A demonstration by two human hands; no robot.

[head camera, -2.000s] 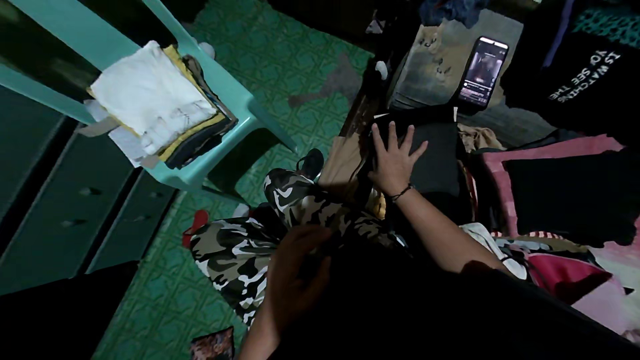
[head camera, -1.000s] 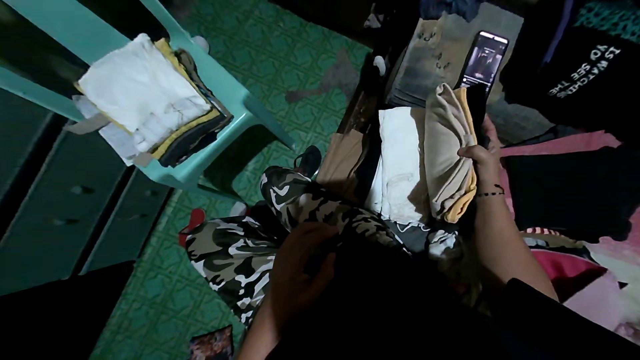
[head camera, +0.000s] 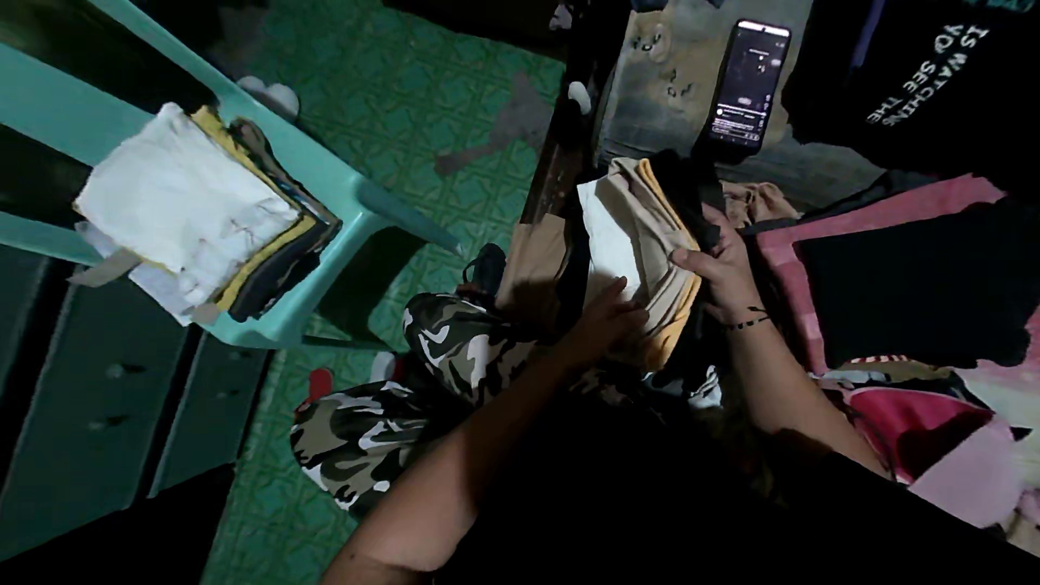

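Note:
My right hand (head camera: pixel 719 264), with a dark beaded bracelet at the wrist, grips a bundle of folded clothes by its right edge, thumb on top. Beige cloth (head camera: pixel 650 236), yellow-orange cloth (head camera: pixel 674 337) and black cloth (head camera: pixel 682 191) show in that bundle. My left hand (head camera: pixel 609 321) rests its fingers at the lower left of the bundle, beside a white folded cloth (head camera: pixel 609 236); whether it grips anything is hard to see. A brown folded cloth (head camera: pixel 534 260) lies left of these.
A green plastic chair (head camera: pixel 349 203) on the left bears a stack of folded clothes (head camera: pixel 187 195). A lit phone (head camera: pixel 747 85) lies on grey-brown cloth at the top. Black folded cloth (head camera: pixel 918 284) rests on pink fabric at the right. Green drawers (head camera: pixel 89 406) stand at the left.
My left hand has moved from my lap to the folded clothes. The beige and yellow-orange bundle in my right hand now partly covers the white cloth, and black cloth shows at its right side.

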